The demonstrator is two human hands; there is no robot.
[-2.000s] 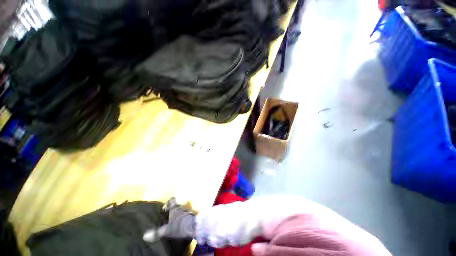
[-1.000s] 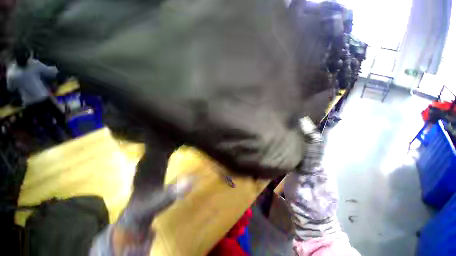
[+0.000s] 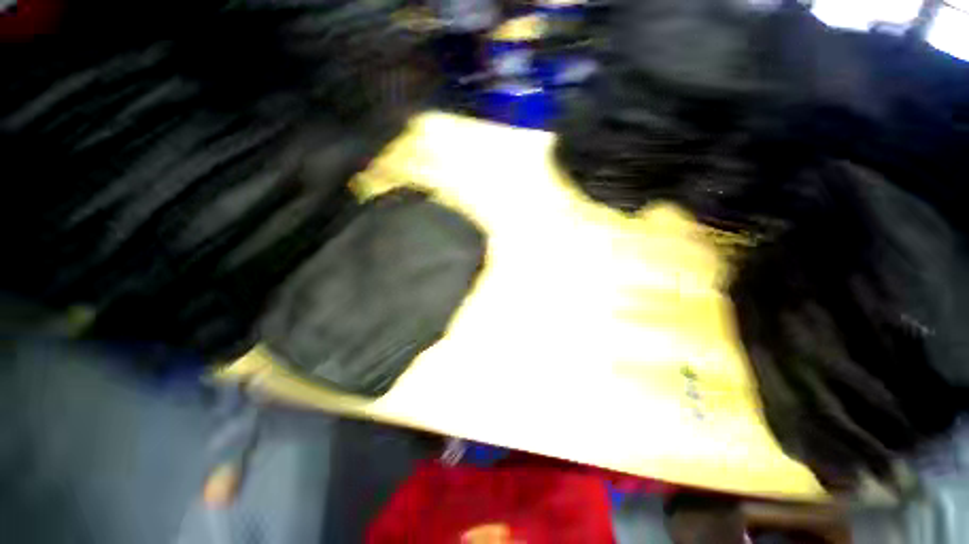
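The frame is strongly blurred. A dark olive backpack (image 3: 377,287) lies flat on the pale-yellow table (image 3: 574,351), left of the middle, by the front edge. My left hand (image 3: 228,446), in a grey glove with a bare fingertip, is low at the left, below the table edge and apart from that backpack. Its fingers are too blurred to read, and nothing clear shows in it. My right hand cannot be made out. A dark heap of bags (image 3: 850,319) lies at the table's right end.
A large dark stack of bags (image 3: 159,181) fills the left side. More dark bags (image 3: 680,117) stand at the far side. A small dark item (image 3: 693,391) lies on the table near the front right. The red apron (image 3: 494,505) is at the bottom. Blue items (image 3: 521,101) show behind the table.
One second ago a large backpack was raised in front of me, with both hands visible. Now it is no longer raised, my view has turned left, and my left hand is below the table edge.
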